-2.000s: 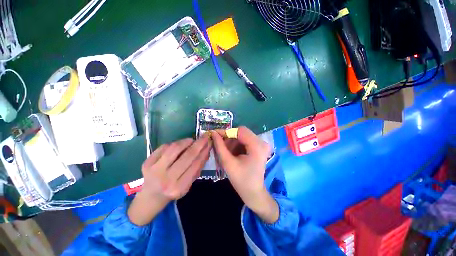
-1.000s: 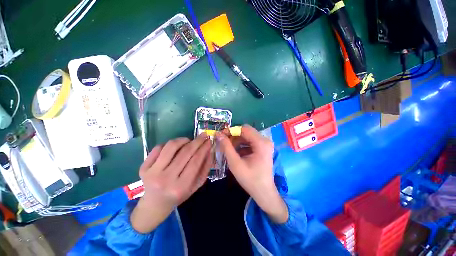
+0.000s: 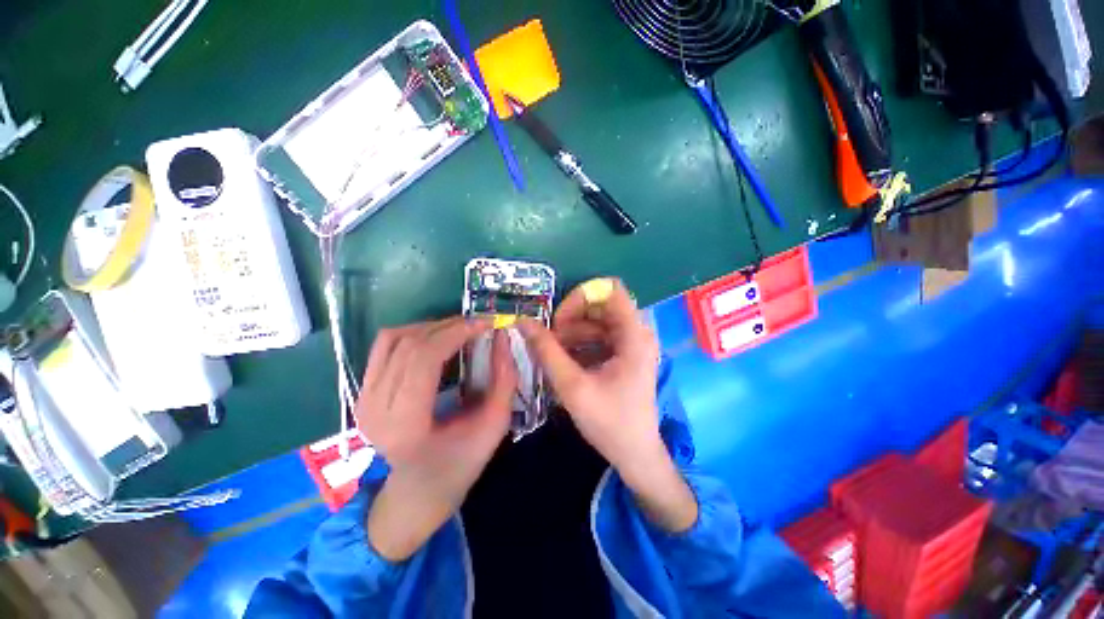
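An open white housing (image 3: pixel 510 277) with a green circuit board at its far end lies at the bench's near edge, its lower part over the lap. My left hand (image 3: pixel 438 385) is on its left side, fingertips over the middle of the housing. My right hand (image 3: pixel 602 366) is at its right side, thumb tip meeting the left fingertips, index finger raised and curled. A small yellow piece (image 3: pixel 505 322) shows at the left fingertips, and a yellow band (image 3: pixel 598 290) is on a right fingertip. The fingers hide part of the inside.
A second open housing (image 3: pixel 366 131) with leads, a closed unit (image 3: pixel 226 242), a tape roll (image 3: pixel 109 227) and more white units lie left. Blue sticks, an orange square (image 3: pixel 518 68), a black pen-like tool (image 3: pixel 569 163), a fan (image 3: pixel 696 24) and an orange-black tool (image 3: pixel 844 109) lie beyond; red tray (image 3: pixel 755 305) right.
My right index finger has lifted off the housing and curled up. My left hand has spread, its thumb now apart from the other fingers. The bench things have shifted slightly left in view.
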